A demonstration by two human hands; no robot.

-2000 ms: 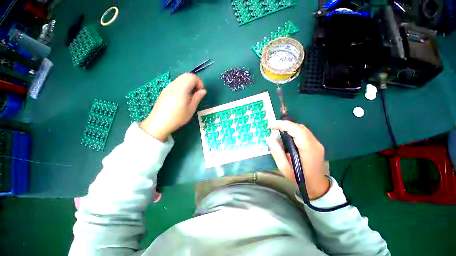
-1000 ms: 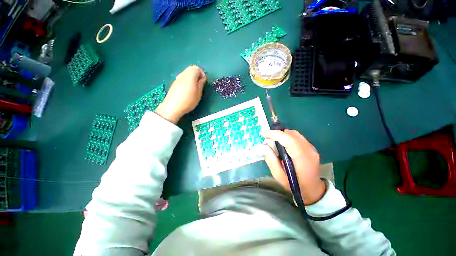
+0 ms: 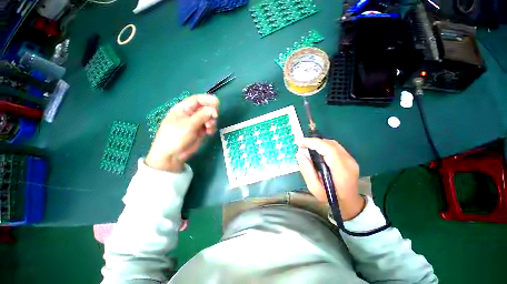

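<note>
A green PCB panel (image 3: 261,143) lies on a white pad (image 3: 234,180) in front of me. My right hand (image 3: 333,172) grips the black soldering iron (image 3: 326,176) beside the pad's right edge. The iron's tip points up to the lower rim of the round solder roll (image 3: 306,71). My left hand (image 3: 186,126) is raised left of the pad with fingers curled together; whether they pinch something tiny is unclear. Dark tweezers (image 3: 220,84) lie just above it. A pile of small dark components (image 3: 259,94) lies between tweezers and roll.
Green panels lie at left (image 3: 119,147), partly behind my left hand (image 3: 167,111), stacked at upper left (image 3: 103,67) and at the far side (image 3: 282,15). The dark soldering station (image 3: 445,58) and white discs (image 3: 393,121) are at right. A red stool (image 3: 478,186) is at lower right.
My left hand has moved back toward me and left from beside the component pile, so the tweezers show again. My right hand and the iron stay nearly as before.
</note>
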